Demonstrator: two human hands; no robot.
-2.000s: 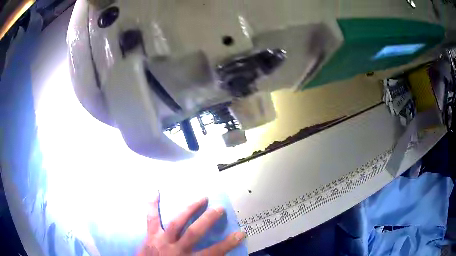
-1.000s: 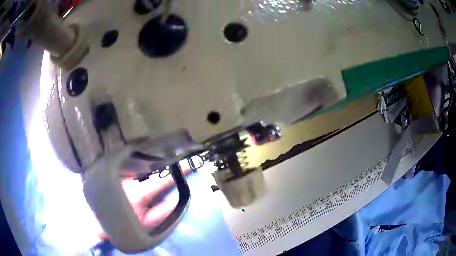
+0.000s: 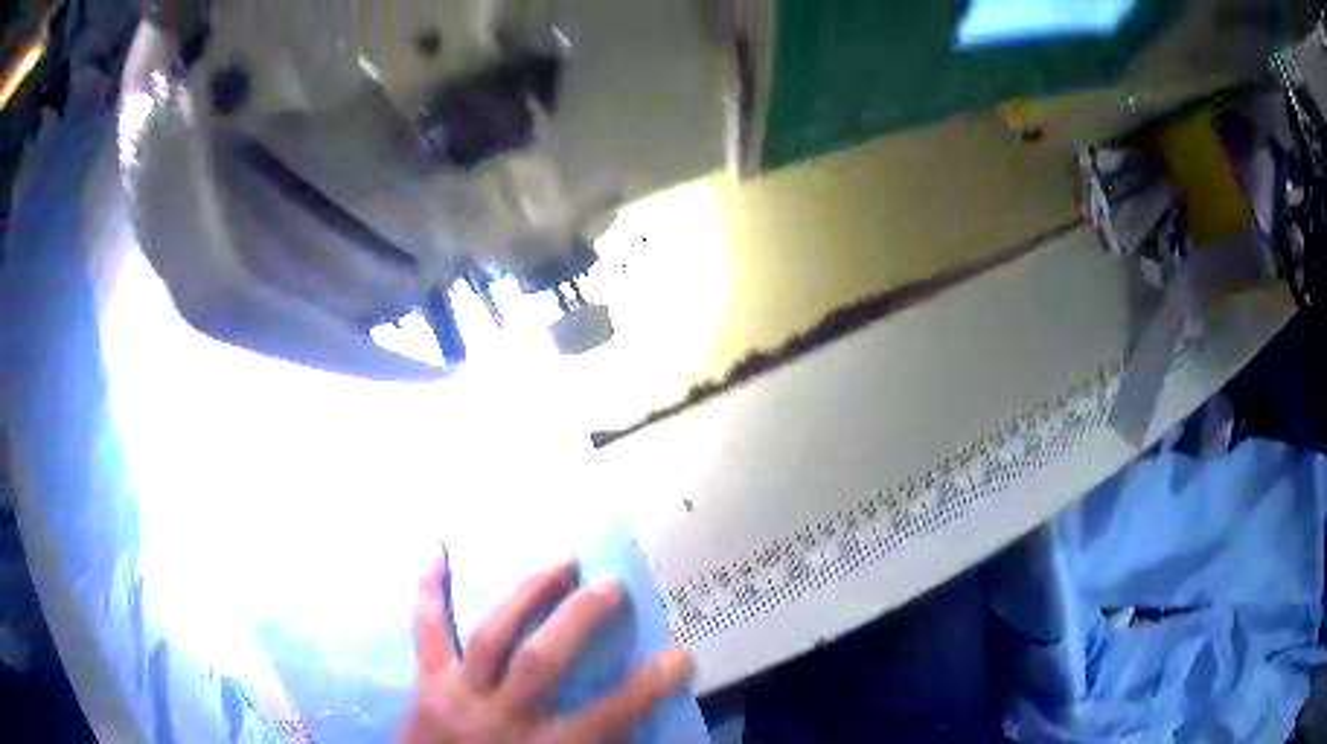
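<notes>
Light blue fabric [image 3: 640, 567] lies on the machine table, mostly washed out white by the lamp glare. My right hand [image 3: 539, 654], cut off by the bottom edge, lies palm down on its right part with fingers spread, pressing it flat without gripping. The needle area [image 3: 488, 313] of the sewing machine [image 3: 306, 218] is above the hand and blurred. A small whitish knob [image 3: 582, 329] is beside it. The fabric under the needle is lost in glare. My left hand does not show.
The green panel [image 3: 902, 87] is at the top. A tan plate [image 3: 888, 233] and a printed scale [image 3: 873, 523] run rightward. A yellow tray part [image 3: 1208, 182] and a grey strip [image 3: 1157, 349] are at the table's right end. More blue cloth [image 3: 1193, 538] lies below the table edge.
The view has shifted, so the machine head looks smaller and higher than one second ago. My hand, then seen behind the loop-shaped guard near the needle, now shows lower down with spread fingers.
</notes>
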